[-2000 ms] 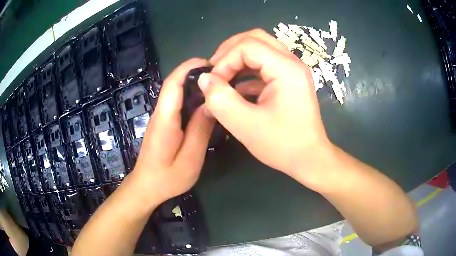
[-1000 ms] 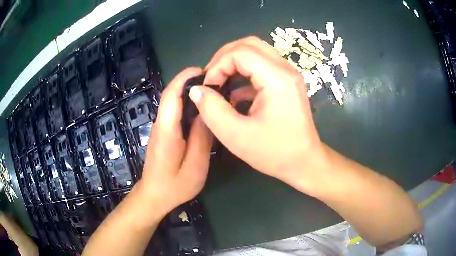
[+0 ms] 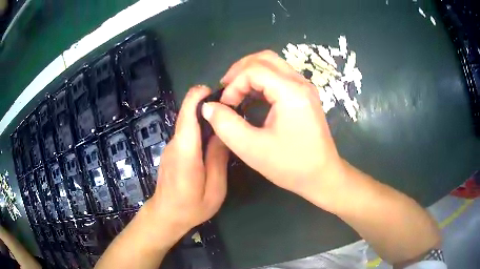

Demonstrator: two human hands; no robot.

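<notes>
My left hand [image 3: 189,163] is shut on a black phone housing [image 3: 209,98], held up before me with its end between the fingers. My right hand [image 3: 284,126] is pressed against the housing's upper end, thumb tip and index finger pinching there. Most of the housing is hidden by my fingers. Whether a small part lies between the right fingertips cannot be told. A loose pile of pale strips [image 3: 337,79] lies to the right of my right hand. The glossy black tray [image 3: 171,113] on the left holds rows of black housings.
A pale tab [image 3: 197,238] lies on the near tray corner, beside my left forearm. A dark tray [image 3: 466,47] stands at the far right edge. Another person's forearm [image 3: 18,249] shows at the bottom left, near another pale pile [image 3: 8,194]. A white rail [image 3: 79,50] runs behind the tray.
The whole view has shifted, so tray and bench appear lower. Both hands stay together at the housing, which is now more covered by fingers and shows more edge-on.
</notes>
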